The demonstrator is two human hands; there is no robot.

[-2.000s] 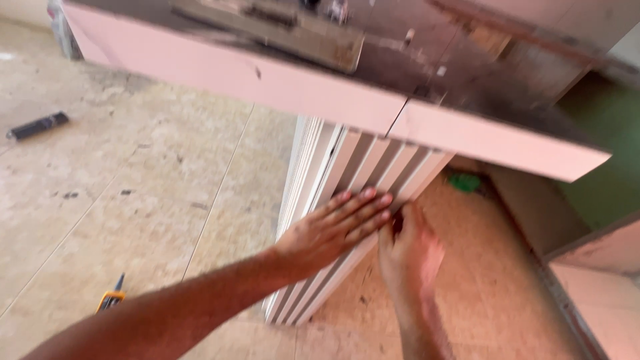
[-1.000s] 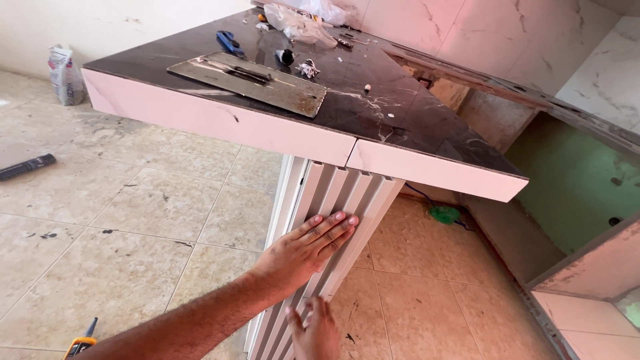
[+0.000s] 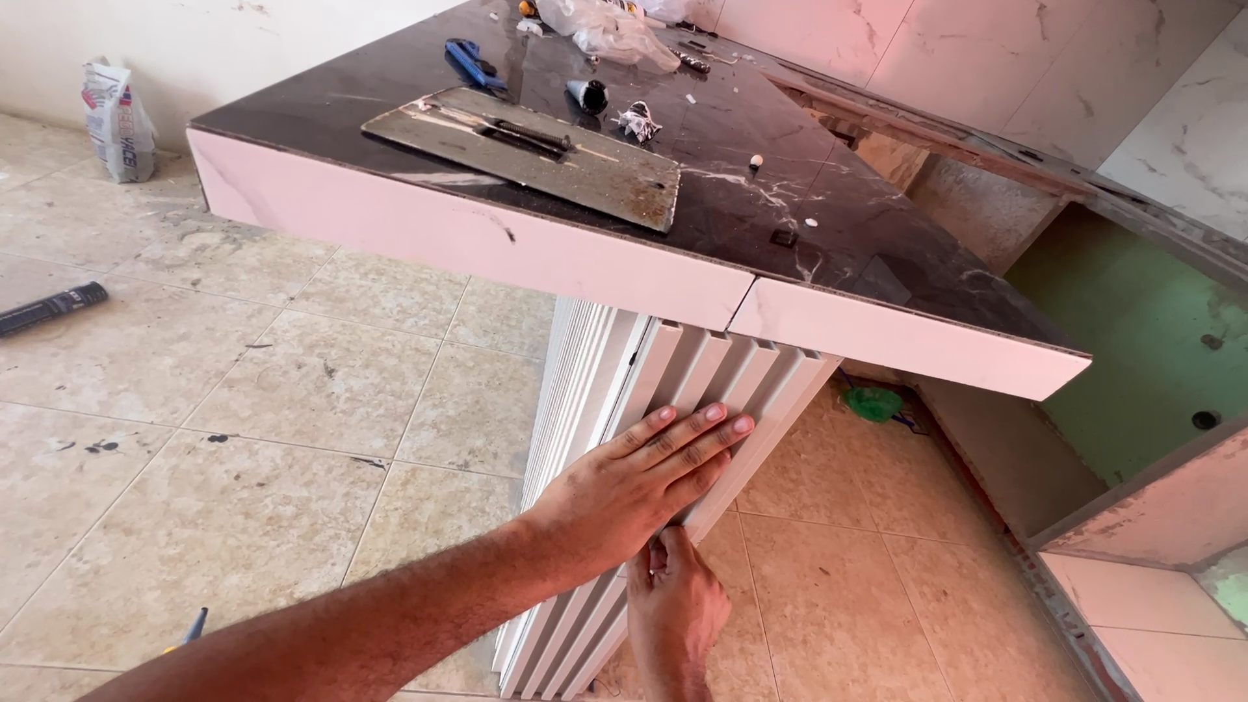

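My left hand [image 3: 639,483] lies flat on the front of a fluted wall panel [image 3: 673,366], its fingers across the ribs and slightly apart. Just below it, my right hand [image 3: 678,595] is curled against the panel's right edge, with no tool visible in it; its palm side is partly hidden. The light-coloured panel stands upright under a countertop [image 3: 468,239] with a dark marble-look top and a pale front edge. More ribbed panelling [image 3: 570,390] covers the left side of the support. A narrow dark seam shows at the corner between the two faces.
On the countertop lie a steel plastering trowel [image 3: 546,161], a blue-handled tool [image 3: 473,63], a black nozzle or cap [image 3: 588,96] and clear plastic bags [image 3: 614,34]. A dark cartridge tube [image 3: 54,309] and a bag [image 3: 119,122] are on the tiled floor, left. A green item [image 3: 873,403] sits behind the panel.
Since one second ago, my right hand has risen along the panel to just below my left hand and curled up. My left hand stays flat on the ribs. The view has steadied.
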